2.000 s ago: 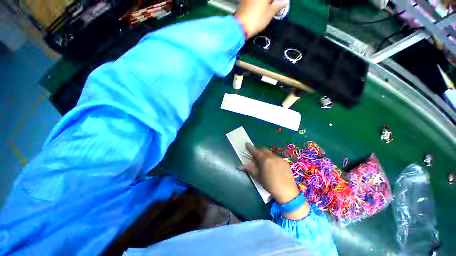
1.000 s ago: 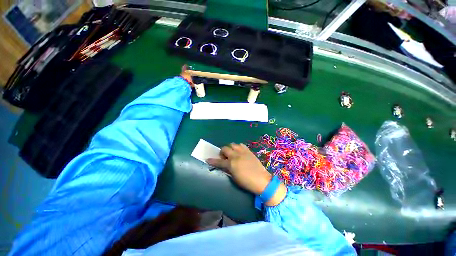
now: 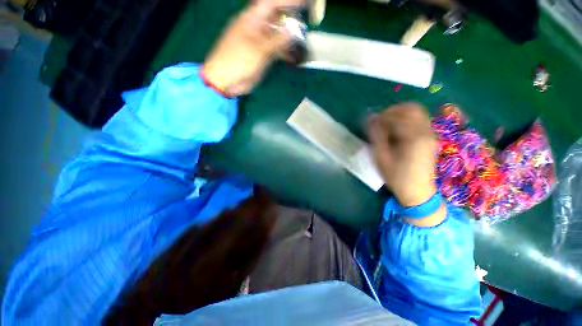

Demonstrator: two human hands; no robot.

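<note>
My left hand (image 3: 246, 51), with a thin red cord at the wrist, holds a small shiny round unit (image 3: 293, 28) at its fingertips, near the left end of the far white strip (image 3: 370, 58). Both are blurred. My right hand (image 3: 403, 143), with a blue wristband, is over the right part of the near white strip (image 3: 328, 137). It is blurred, and I cannot tell what its fingers hold. A tangled heap of coloured bands (image 3: 462, 169) lies just right of my right hand.
A bulging clear bag of bands (image 3: 529, 165) adjoins the heap. A crinkled clear bag (image 3: 571, 204) is cut by the right edge. Small shiny units (image 3: 541, 78) lie on the green mat. A black tray (image 3: 105, 63) is at upper left. Stand legs (image 3: 418, 30) show at the top.
My left hand has come back from the stand towards me with a round unit in it. My right hand has lifted and shifted right, uncovering more of the near strip. The view has tilted down.
</note>
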